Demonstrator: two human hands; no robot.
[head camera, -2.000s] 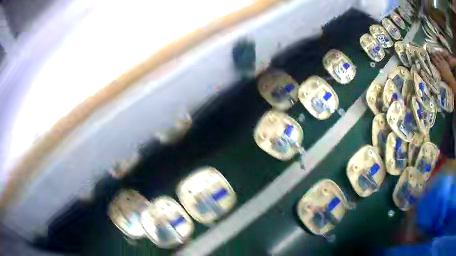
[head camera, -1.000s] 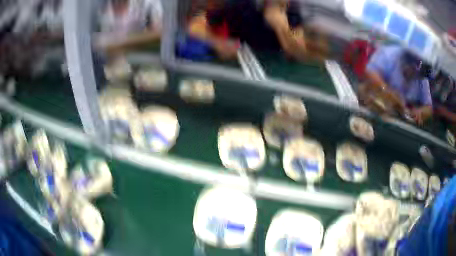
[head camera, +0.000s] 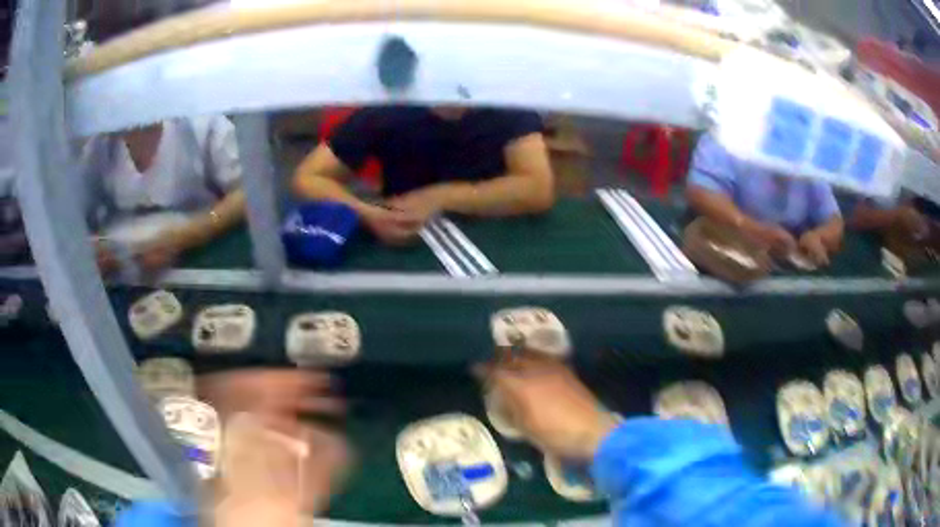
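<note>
My left hand (head camera: 273, 443) is bare and blurred at the lower left, fingers apart, with nothing visible in it. A cream housing half (head camera: 190, 434) lies just left of it, partly behind the upright. My right hand (head camera: 546, 401), in a blue sleeve, reaches over the belt at the centre. Its fingers are over a cream shell, mostly hidden under them; whether they grip it cannot be told. An open housing half (head camera: 451, 463) with a dark-blue battery (head camera: 476, 471) and a light-blue board lies between my hands.
Finished-face housings (head camera: 324, 338) stand in a row on the far belt. Many shells (head camera: 804, 417) crowd the right. A pale metal upright (head camera: 82, 309) stands at left. Co-workers sit opposite, near white label strips (head camera: 647, 235) and a blue cap-like item (head camera: 320, 235).
The view has swung and now faces the line squarely. Both my hands have come into view over the belt; before, only blue sleeve parts showed at the edges.
</note>
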